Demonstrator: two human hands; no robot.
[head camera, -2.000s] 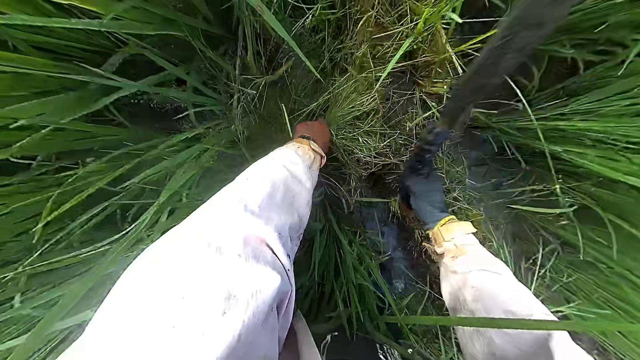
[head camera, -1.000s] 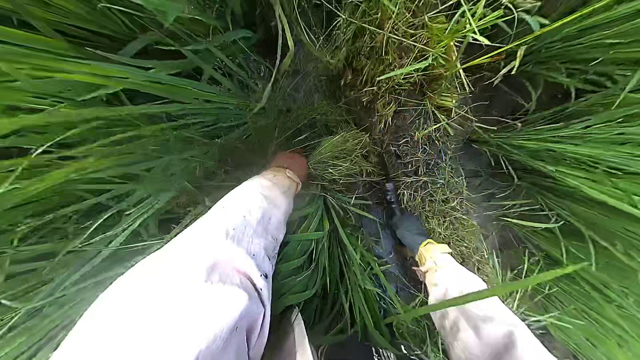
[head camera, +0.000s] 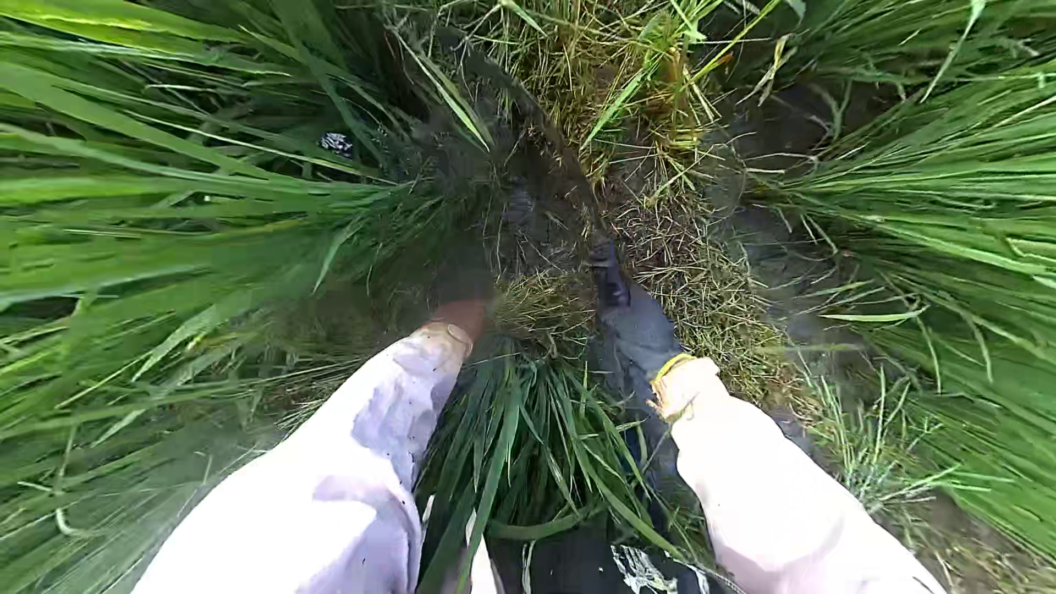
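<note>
My right hand (head camera: 635, 322), in a dark, muddy glove with a yellow cuff, is closed on the handle (head camera: 609, 268) of a long, dark curved blade (head camera: 569, 153). The blade runs up and left over wet mud. My left hand (head camera: 460, 312) reaches down at the centre-left; its fingers are blurred and hidden, so I cannot tell what they hold. Just right of it lies a tuft of cut grass stems (head camera: 544, 309). Below, between my white sleeves, long green blades of grass (head camera: 536, 437) hang down.
Tall green grass (head camera: 165, 214) stands thick on the left, and more (head camera: 949, 223) on the right. Matted cut stalks (head camera: 701, 297) cover the ground right of centre, beside a strip of dark wet mud (head camera: 775, 256). Dark clothing or a boot (head camera: 577, 561) shows at the bottom edge.
The blade, raised toward the upper right two seconds ago, now reaches toward the upper left. My right hand has come down from its earliest position.
</note>
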